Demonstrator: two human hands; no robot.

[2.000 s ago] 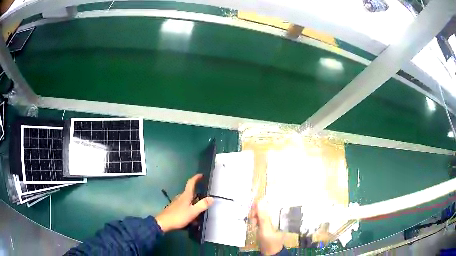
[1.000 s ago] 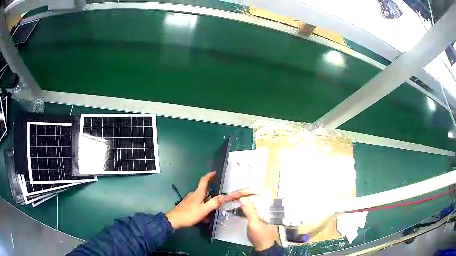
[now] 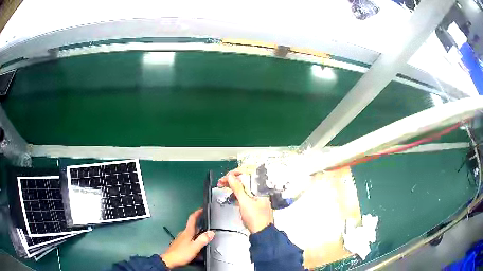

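A folding solar panel piece with a dark edge and pale back stands partly open on the green bench, a thin black cable across it. My left hand grips its dark left edge, thumb on the pale side. My right hand is closed around the nozzle end of the silver and blue glue dispensing head, over the upper part of the pale back. The fingers hide the nozzle tip. Glare washes out part of the head and the white paper sheet.
Framed solar panels lie overlapped and stacked at the left. The tan cardboard base is under the paper, with crumpled white tissue at its right. The thick cream hose arcs right with a red line. A pale rail and slanted post stand behind.
My right hand and the dispensing head have moved up to the panel's far end, and the hose has risen. My left hand still holds the panel edge. The camera view has also shifted.
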